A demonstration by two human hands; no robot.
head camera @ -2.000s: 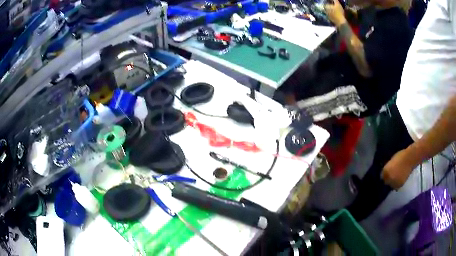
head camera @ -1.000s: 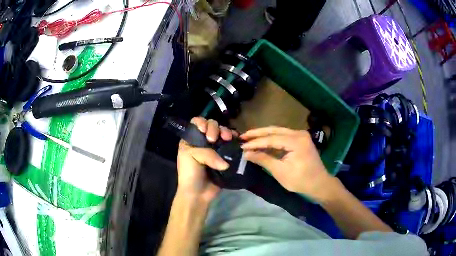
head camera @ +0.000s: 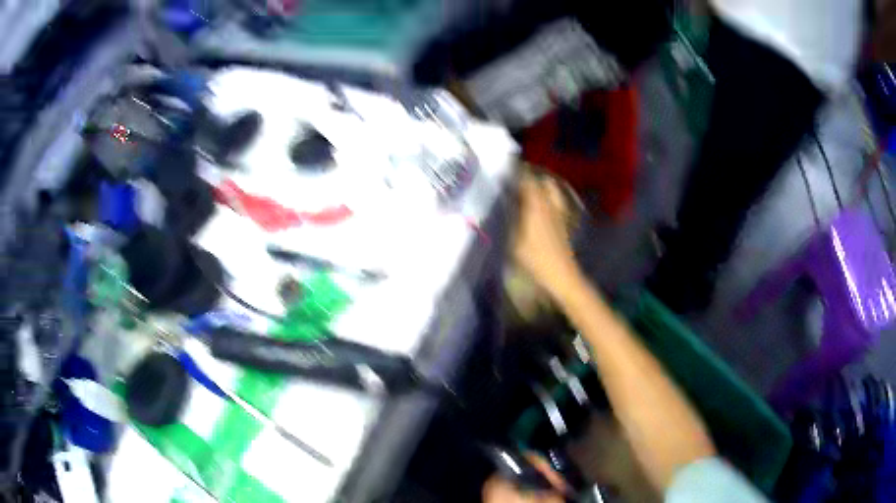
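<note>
The picture is heavily blurred. My right hand (head camera: pixel 542 228) is stretched forward past the bench's right edge, beside a brownish bundle or bag (head camera: pixel 531 295); its fingers are too blurred to read. My left hand (head camera: pixel 528 483) is low at the bottom edge, partly cut off, around a black headphone part (head camera: pixel 513 464) with a light band. The black electric screwdriver (head camera: pixel 295 356) lies on the white bench (head camera: pixel 339 424), pointing right. A black ear pad (head camera: pixel 157 389) lies at the bench's left.
Red wire (head camera: pixel 270 208), two dark round pads and green tape strips lie on the bench. Blue-handled pliers (head camera: pixel 201 368) lie near the screwdriver. The green bin (head camera: pixel 722 393) stands at lower right, with silver-banded headphones by its left side. A purple stool (head camera: pixel 860 270) and a red stool (head camera: pixel 617 147) stand beyond.
The view has swung back toward the bench. My right hand has left the headphone part and reached forward; my left hand still has the part, now at the bottom edge.
</note>
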